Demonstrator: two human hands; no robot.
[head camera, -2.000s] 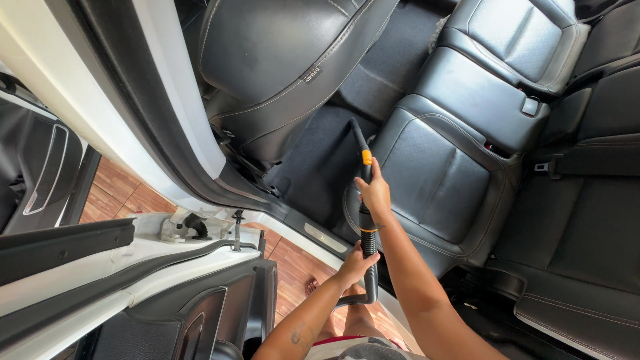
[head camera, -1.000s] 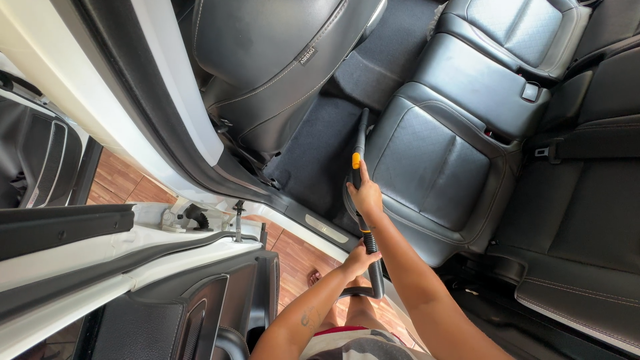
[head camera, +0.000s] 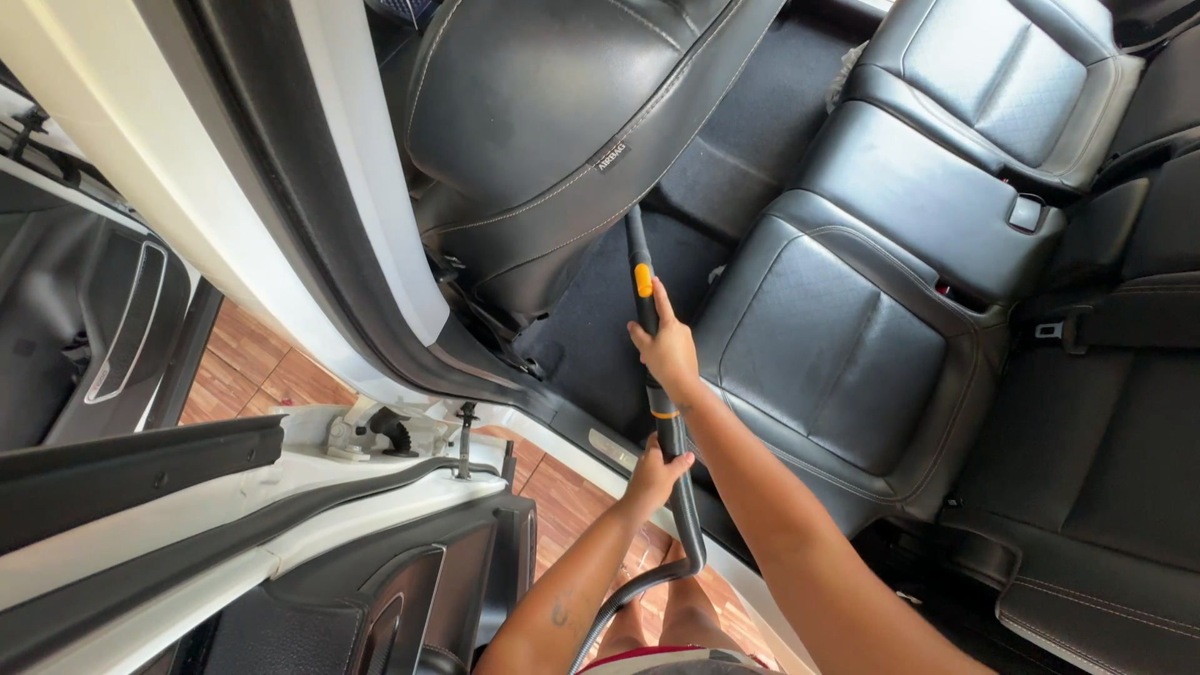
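Both my hands hold a black vacuum cleaner wand (head camera: 638, 246) with a yellow-orange slider, its hose (head camera: 690, 525) bending down toward my legs. My right hand (head camera: 669, 349) grips it just below the slider. Lower down, my left hand (head camera: 656, 476) is closed around the handle below an orange ring. The wand reaches over the dark rear footwell carpet (head camera: 591, 347), and its far end passes by the lower edge of the front seat's back (head camera: 553, 112); the tip is hidden there or too dark to tell.
The black leather rear seat (head camera: 834, 347) lies right of the wand. An open car door (head camera: 375, 581) stands at lower left, and the door sill (head camera: 609, 450) runs beneath my arms. A seat belt buckle (head camera: 1050, 331) rests on the rear seat. Reddish floor tiles (head camera: 553, 506) show outside.
The wand's far end has swung left, from beside the rear seat's edge to the front seat's back. Both hands keep their hold on it.
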